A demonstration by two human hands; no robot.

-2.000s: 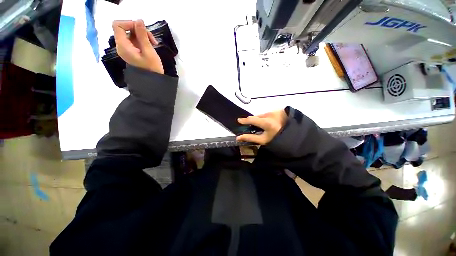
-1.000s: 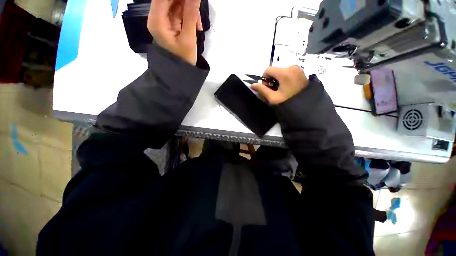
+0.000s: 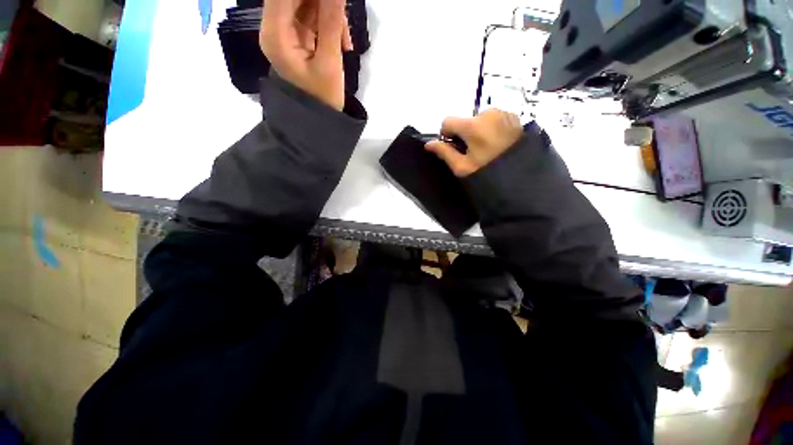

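A flat black fabric piece lies at a slant on the white table near its front edge. My right hand is closed on small dark thread snips, its blades pointing left over the fabric's upper end. My left hand is raised in front of the stack of black cut panels, fingers bent and cut off by the top edge; whether it holds anything fine cannot be told. The stack is partly hidden behind it.
The sewing machine head stands at the upper right, above the needle plate. A phone with a pink lit screen and a white box with a round black grille lie under the arm. Blue strip runs along the left table edge.
The view has shifted, with the machine now further right. My right hand has lifted off the fabric piece, the snips came into view, and their blades now lie over its upper end.
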